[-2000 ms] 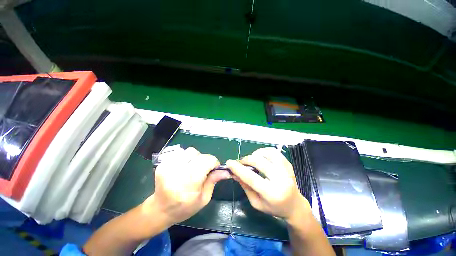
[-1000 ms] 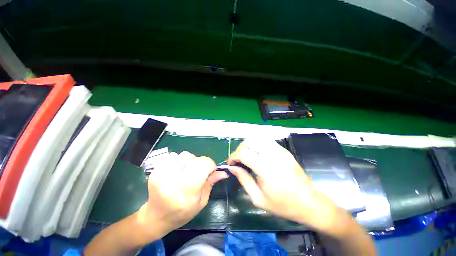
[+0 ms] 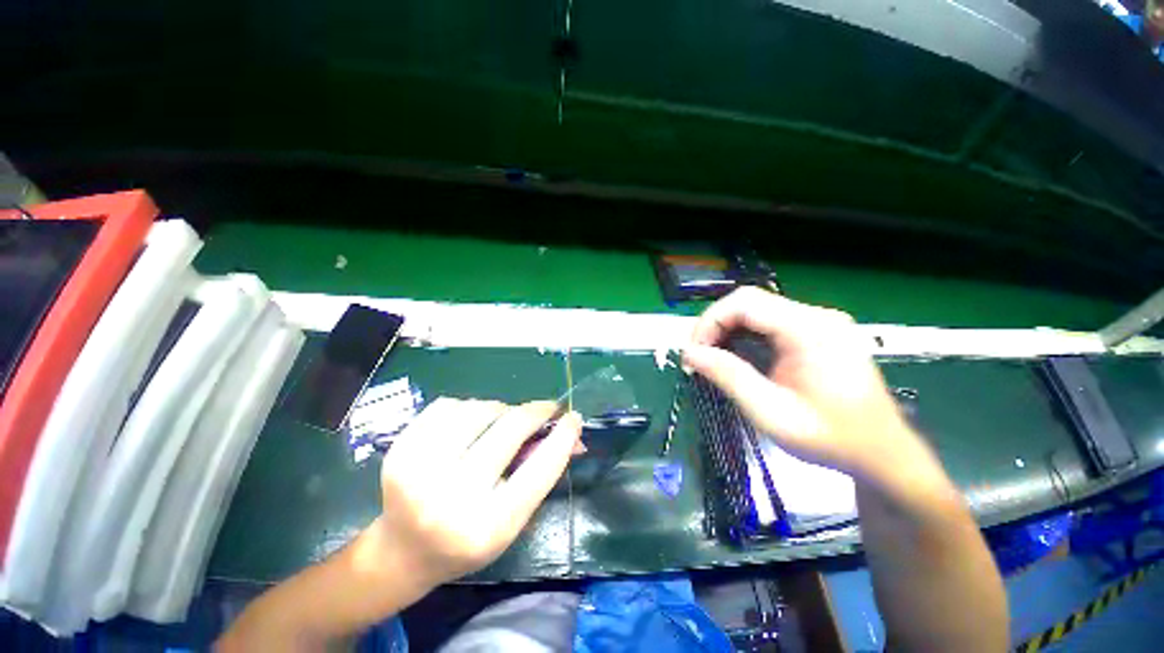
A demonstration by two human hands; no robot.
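My left hand (image 3: 479,478) grips a dark thin tablet (image 3: 618,421), seen nearly edge-on above the bench. Clear film (image 3: 600,389) stands up at its far side. My right hand (image 3: 785,370) is apart from the tablet, above the stack of dark slabs (image 3: 740,478). Its thumb and forefinger are close together beside a small whitish spot; whether they pinch something cannot be told. A blue pick (image 3: 668,478) and a thin dark stick (image 3: 673,415) lie between the tablet and the stack.
Foam trays (image 3: 192,421) with an orange-red one (image 3: 83,319) are piled at left. A black glossy rectangle (image 3: 347,364) and label strips (image 3: 383,415) lie beside them. An open tablet (image 3: 715,273) lies on the green belt behind the white rail (image 3: 485,322). A dark block (image 3: 1085,415) lies far right.
My right hand has left the held piece and moved right and up. The tablet and film now show in my left hand. The view has shifted right, uncovering the pick, the stick and the dark block.
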